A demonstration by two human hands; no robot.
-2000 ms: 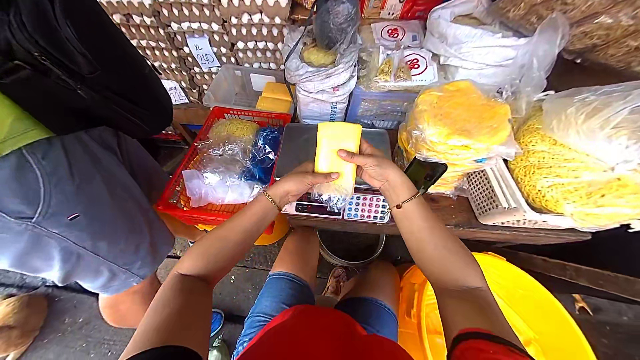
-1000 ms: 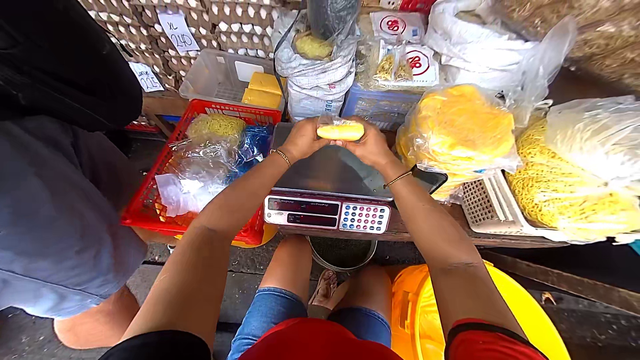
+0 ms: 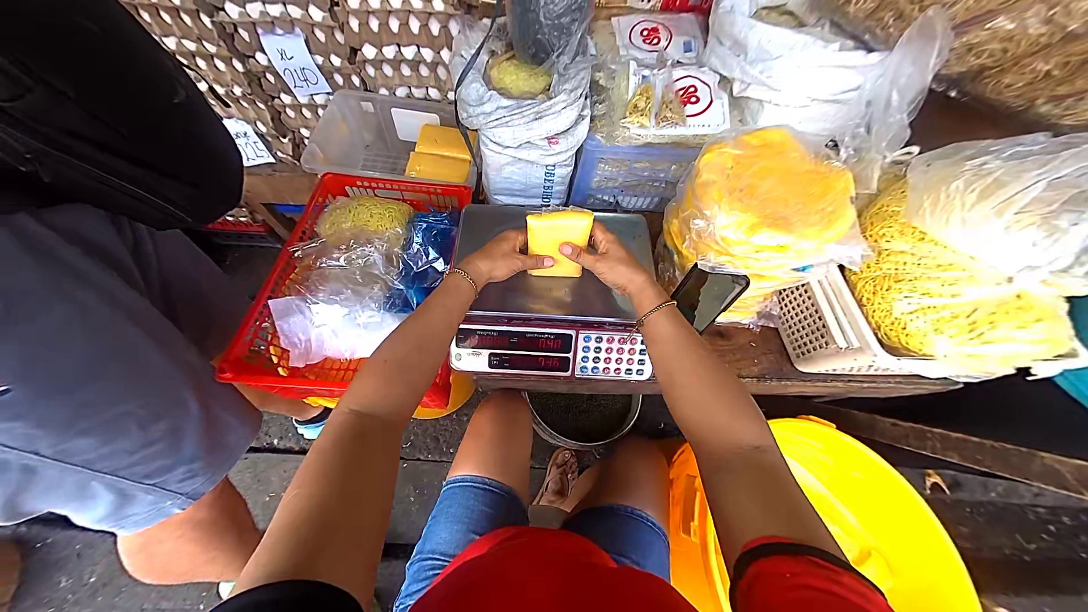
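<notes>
Between my two hands I hold a yellow block-shaped packet in clear plastic [image 3: 558,244], upright over the steel platform of a digital scale [image 3: 569,293]. My left hand [image 3: 507,255] grips its left side, with the thumb across the front. At the lower right side, my right hand [image 3: 610,257] holds it, thumb on the front face. The scale's red display [image 3: 514,351] is lit beside its keypad. Similar yellow blocks [image 3: 439,153] lie in a clear plastic bin behind, to the left. A smartphone [image 3: 710,296] stands near my right wrist.
To the left is a red plastic basket [image 3: 255,310] with noodles and plastic bags; a person in grey shorts [image 3: 93,365] stands beyond it. Bagged yellow noodles [image 3: 765,204] and a white basket [image 3: 820,323] are on the right. A yellow tub [image 3: 858,510] sits below; egg trays [image 3: 395,51] stack behind.
The packet, seen edge-on at the back of the scale one second ago, now shows its broad face. Both hands still hold it and have come nearer the scale's front.
</notes>
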